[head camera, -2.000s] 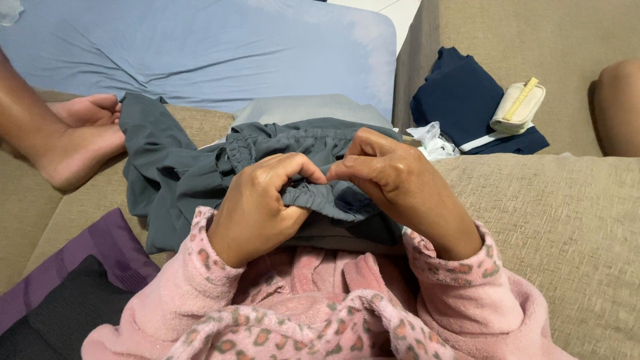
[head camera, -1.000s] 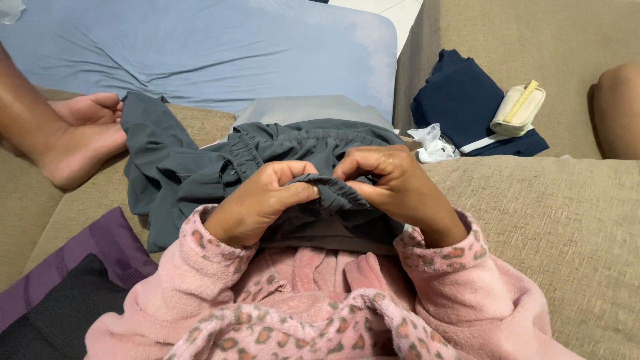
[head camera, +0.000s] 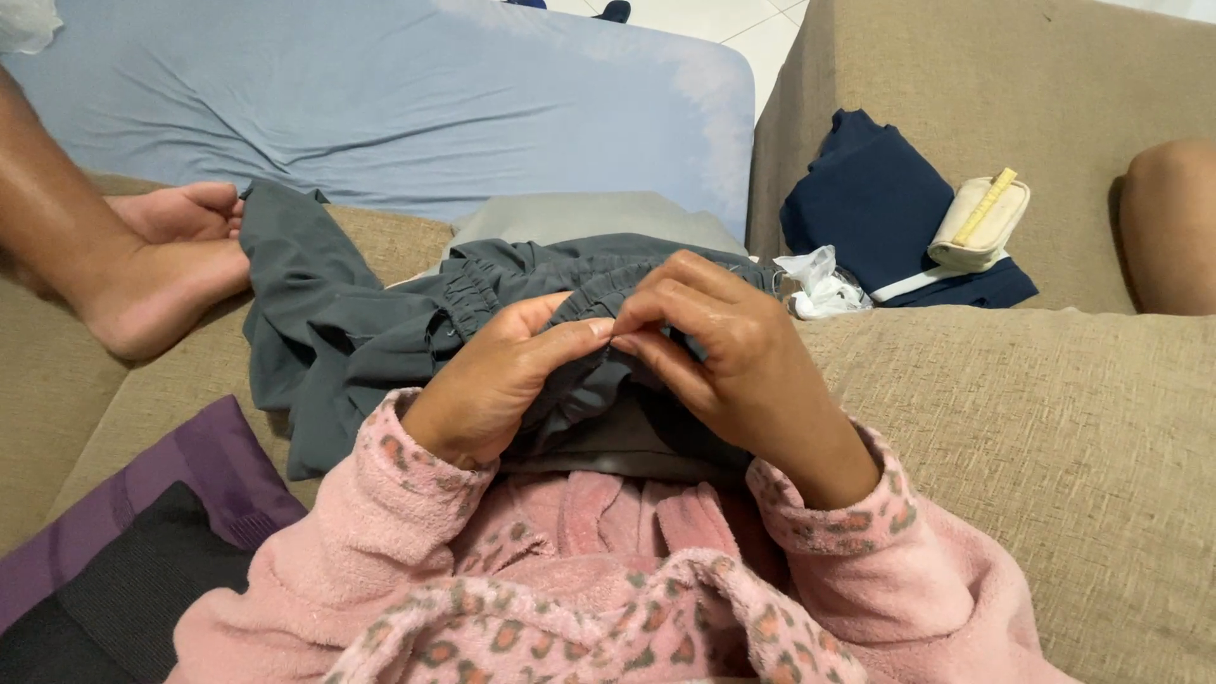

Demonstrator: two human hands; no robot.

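A dark grey-green garment (head camera: 332, 323) with a gathered elastic waistband lies across my lap. My left hand (head camera: 503, 375) grips the gathered band, its thumb on top of the fabric. Against that thumb, the thumb and forefinger of my right hand (head camera: 727, 351) are pinched together at the cloth's edge. Whether a needle or thread is between those fingertips is too small to tell. Under the garment shows a lighter grey cloth (head camera: 598, 217).
Right of the garment are a crumpled clear plastic bag (head camera: 822, 285), folded navy fabric (head camera: 855, 204) and a cream pouch (head camera: 988, 228) with a yellow strip. Purple and black fabric (head camera: 204, 465) lies left on the beige sofa (head camera: 997, 399). Another person's foot (head camera: 171, 285) touches the garment; a knee (head camera: 1173, 228) is at right.
Both hands stay at the gathered band. The band was stretched between them a second ago; now their fingertips meet, and my right hand is raised a little with its fingers bent.
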